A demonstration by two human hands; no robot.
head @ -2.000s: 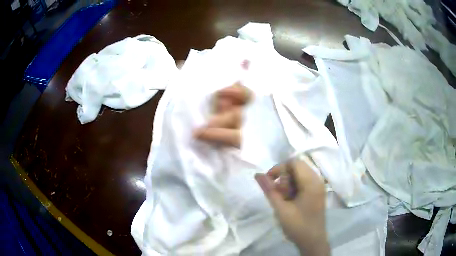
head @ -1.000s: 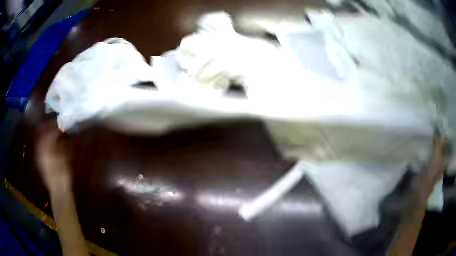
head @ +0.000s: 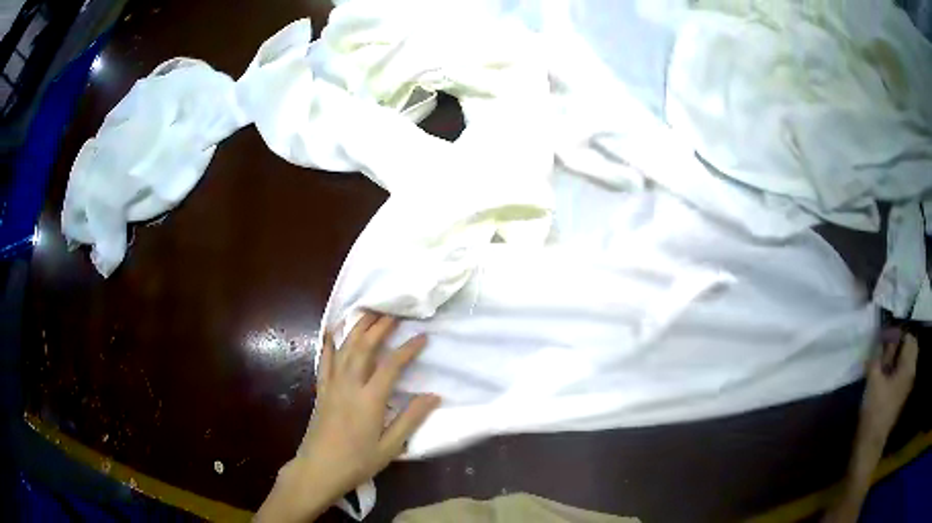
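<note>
A thin white garment (head: 572,347) lies spread across the table, its near edge a long curve and its upper part bunched. My left hand (head: 358,393) lies on its left edge, fingers spread and palm down. My right hand (head: 892,373) is at its far right edge, fingers curled at the cloth edge; a small dark spot shows at the fingers, too unclear to name. A narrow white strip (head: 363,498) hangs out below my left wrist.
A crumpled white bundle (head: 153,143) lies at the left, touching the garment's bunched part. A large off-white garment pile (head: 807,112) is at the upper right. The dark table has a yellow edge (head: 184,501). Blue material (head: 46,153) stands beyond the left edge. Pale cloth shows at bottom centre.
The garment has swung out and come down wide over the table. My left hand has moved right onto its left edge. My right hand is now at its right edge.
</note>
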